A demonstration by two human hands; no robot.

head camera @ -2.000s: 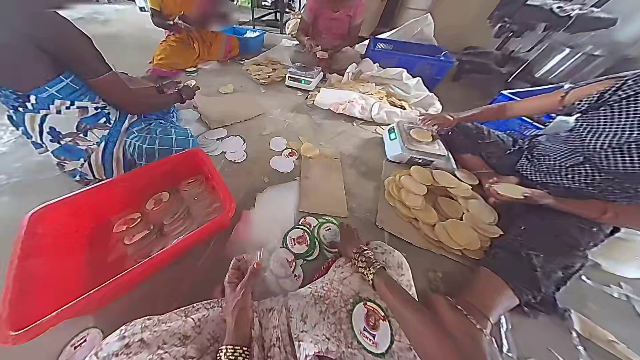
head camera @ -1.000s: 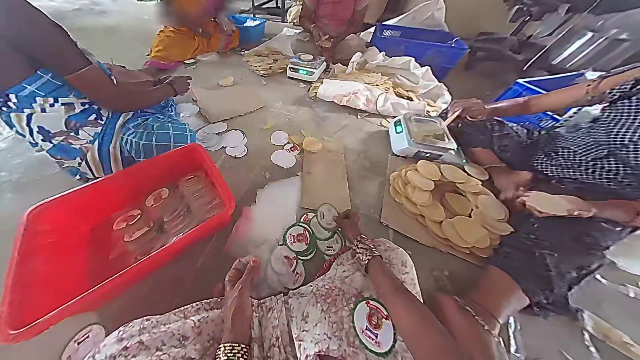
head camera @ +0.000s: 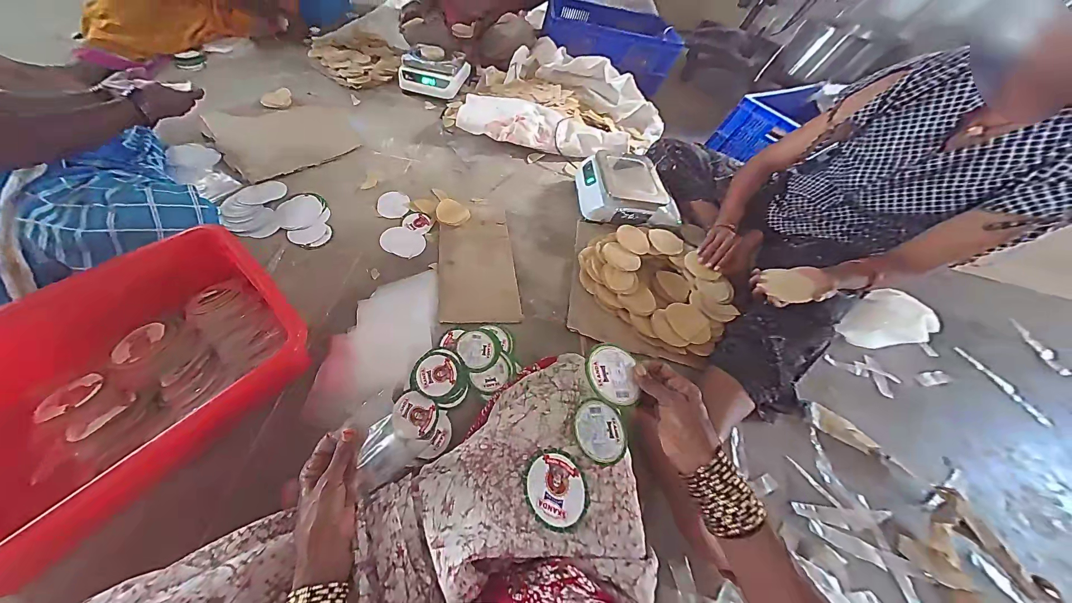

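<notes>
My right hand (head camera: 677,410) pinches the edge of a round printed label with a green border (head camera: 612,374) above my right knee. Two more such labels lie on the patterned cloth over my lap, one just below it (head camera: 600,431) and a larger-looking one (head camera: 556,490) nearer to me. My left hand (head camera: 328,494) is raised over my left thigh, fingers together and pointing up; whether it holds something thin is unclear. Between the hands, on the floor, lies a pile of round labels (head camera: 437,374), with clear plastic (head camera: 385,452) beside my left hand.
A red crate (head camera: 289,322) with packed discs stands at left. A cardboard strip (head camera: 479,272) lies ahead. At right, a co-worker handles a pile of flat tan discs (head camera: 657,285) near a weighing scale (head camera: 626,186). Beyond are an open white sack (head camera: 536,121) and blue crates (head camera: 615,42).
My right hand has moved from the label pile to the right, over my knee. Two more labels now show on my lap cloth or just above it. The co-worker's hand has left the scale for the tan discs.
</notes>
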